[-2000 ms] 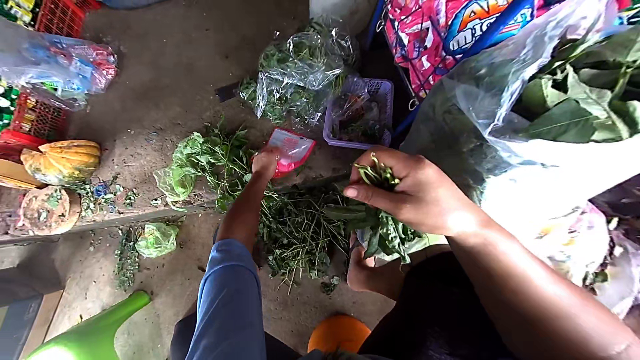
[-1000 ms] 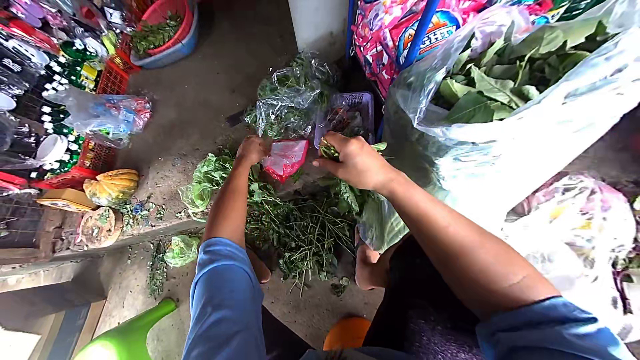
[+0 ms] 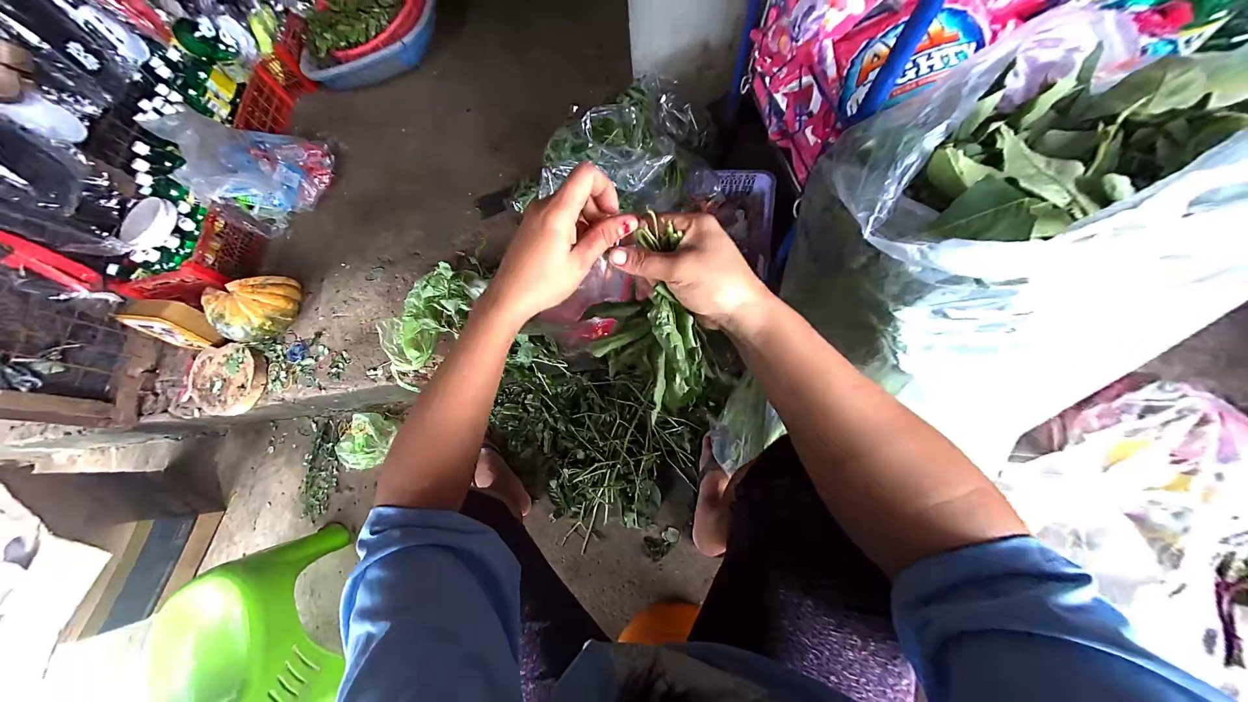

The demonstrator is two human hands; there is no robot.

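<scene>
My right hand (image 3: 692, 263) is closed around the stems of a bunch of leafy greens (image 3: 673, 351), whose leaves hang down below the fist. Beside it on the left, my left hand (image 3: 570, 244) has its thumb and fingertips together near the stem ends; whether something thin is pinched there is too small to tell. Under the hands lies a pink and clear plastic bag (image 3: 585, 302), partly hidden by them. Below that, a heap of cut greens (image 3: 614, 448) spreads over the ledge and floor between my feet.
Bagged greens (image 3: 624, 136) and a purple plastic basket (image 3: 751, 214) are ahead. A large clear bag of leaves (image 3: 1043, 185) stands on the right. Left are a ribbed squash (image 3: 253, 307), a round wooden block (image 3: 226, 378), a red crate (image 3: 229, 244) and a green plastic chair (image 3: 244, 624).
My left hand has left the pink bag and come up beside the right hand at the stems. The right hand keeps its hold on the greens. The view has shifted.
</scene>
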